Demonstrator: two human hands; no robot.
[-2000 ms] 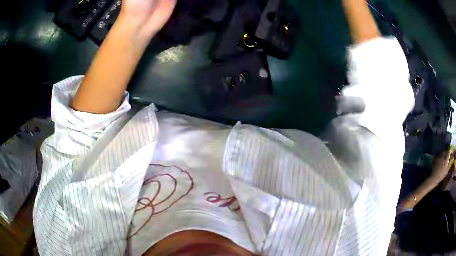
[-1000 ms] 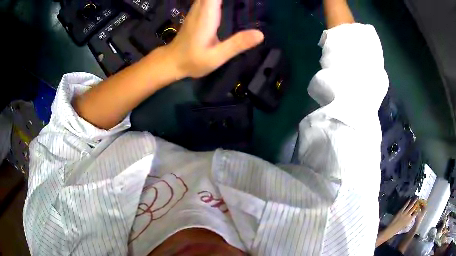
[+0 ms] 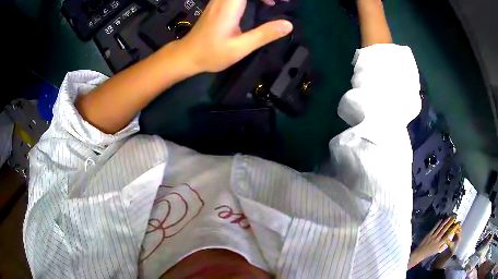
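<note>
My left hand (image 3: 221, 41) reaches over the black panels at the top centre. Its thumb points right, apart from the palm; its fingers are cut off by the top edge, so any hold is hidden. My right hand is out of the picture; only its wrist and forearm show at the top right. A black panel with a gold ring (image 3: 179, 28) lies partly behind my left wrist. Two overlapping black pieces (image 3: 288, 73) with gold rings lie right of my thumb. A plain near panel (image 3: 240, 126) lies close to my shirt, its details dark.
Black panels with white printing (image 3: 95, 16) overlap at the top left. The bench surface (image 3: 330, 92) is dark green. More black panels (image 3: 431, 161) are piled at the right. Another person's hands (image 3: 439, 240) are at the lower right, near a long white object (image 3: 474, 226).
Over two seconds my left hand has come lower and right into view, thumb outstretched. My right hand stays out of the picture. The view has shifted, showing more of the pile and person at right.
</note>
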